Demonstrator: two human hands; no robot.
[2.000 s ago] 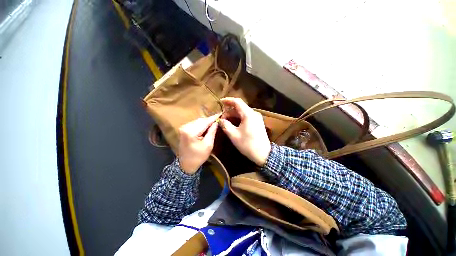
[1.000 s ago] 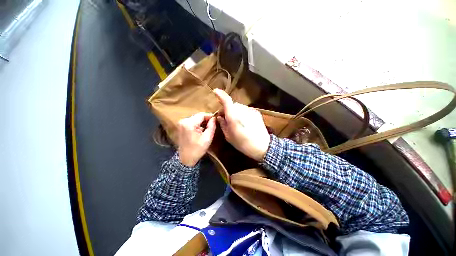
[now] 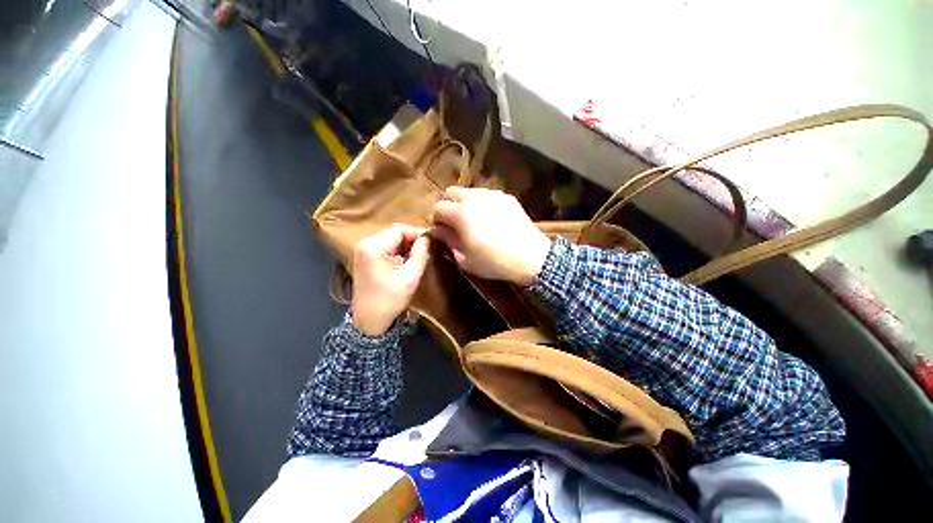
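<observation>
A tan-brown tote bag (image 3: 573,383) lies open on my lap, its mouth facing up and its dark inside showing. My left hand (image 3: 385,274) pinches the far end of the bag's rim between thumb and fingertips. My right hand (image 3: 495,233) pinches the same rim right beside it, the fingertips of both hands nearly touching. The exact bit held is hidden by the fingers. One long bag handle (image 3: 849,120) loops up to the right, over the bench edge.
Another tan tote (image 3: 379,189) with handles stands low beyond my hands. The white-covered bench (image 3: 655,61) runs along the right, with a worn red and whitish strip (image 3: 862,298) on its edge. A dark hammer head (image 3: 921,247) shows at the right rim. A dark walkway (image 3: 256,204) with yellow lines lies left.
The view has shifted, so the hammer sits nearer the right rim. My right thumb, raised a second ago, is now down at the rim beside my left fingers. The long handle stands higher.
</observation>
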